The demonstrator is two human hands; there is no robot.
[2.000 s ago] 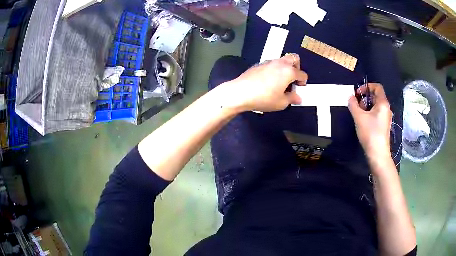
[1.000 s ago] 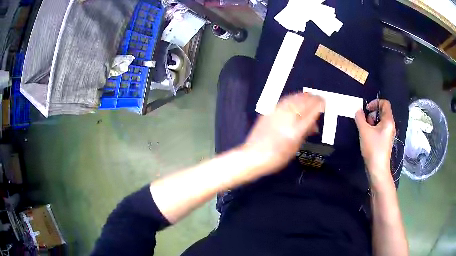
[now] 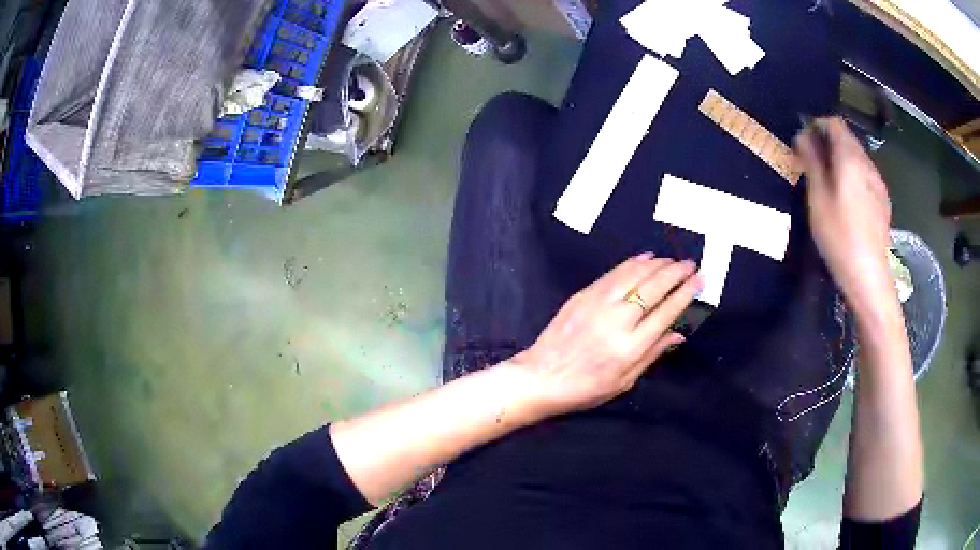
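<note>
White fabric strips lie flat in a T on the dark surface, stem towards the wearer. My left hand lies with extended fingers, fingertips at the stem's left edge. My right hand is blurred, right of the tan ruler, near its lower end; whether it holds something cannot be told. A long white strip lies slanted at left. Overlapping white pieces lie at the far end. A pale thread loops at the lap's right side.
A clear round bin with whitish scraps stands on the floor at right, partly behind my right forearm. A grey fabric bin and blue crate are at upper left. A table edge crosses the upper right.
My left hand has moved off the crossbar of the T down to its stem. My right hand has left the crossbar's right end and moved up and right, beside the ruler.
</note>
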